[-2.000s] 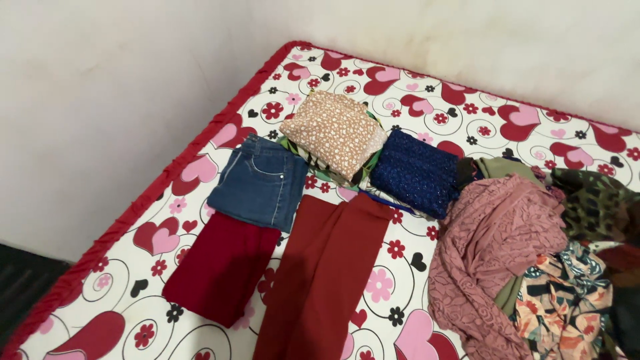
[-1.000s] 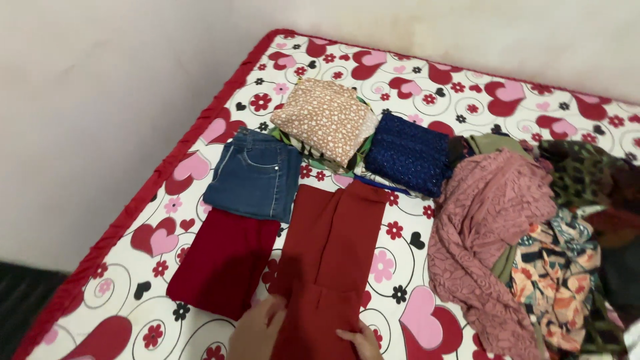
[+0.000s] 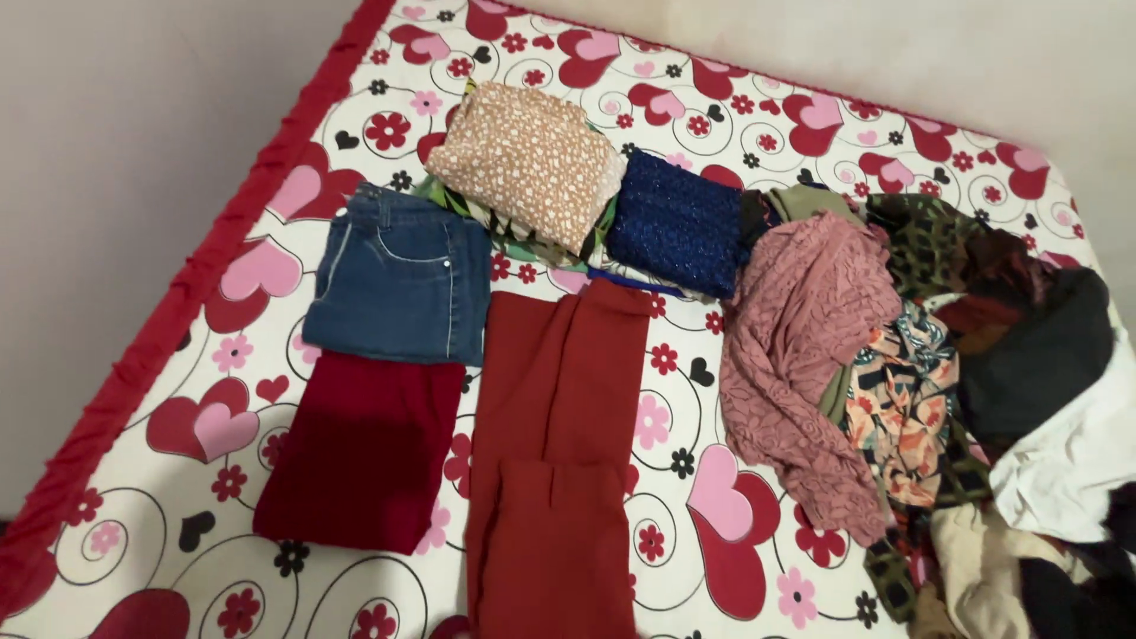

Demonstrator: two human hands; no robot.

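Observation:
Neither of my hands shows now. A rust-red garment [image 3: 559, 382] lies lengthwise on the heart-patterned bed cover [image 3: 701, 390], with its near part folded over on top and running out of view at the bottom edge. To its left lies a folded dark red cloth [image 3: 364, 453], touching folded blue jeans [image 3: 399, 275] above it. Beyond the rust garment, a folded tan floral garment [image 3: 532, 160] rests on green patterned cloth, and a folded navy glittery garment [image 3: 679, 222] sits to its right.
A loose heap at the right holds a dusty pink textured cloth [image 3: 808, 355], an orange-and-navy printed garment [image 3: 901, 408], a dark cloth [image 3: 1034, 364], a white cloth [image 3: 1078, 453] and a beige cloth [image 3: 976, 568]. A red ruffled edge [image 3: 209, 266] borders the bed cover beside the wall [image 3: 115, 177].
Both hands, on the near part of the rust-red garment one second ago, have left the view. That garment lay longer two seconds ago; its near part is now folded over.

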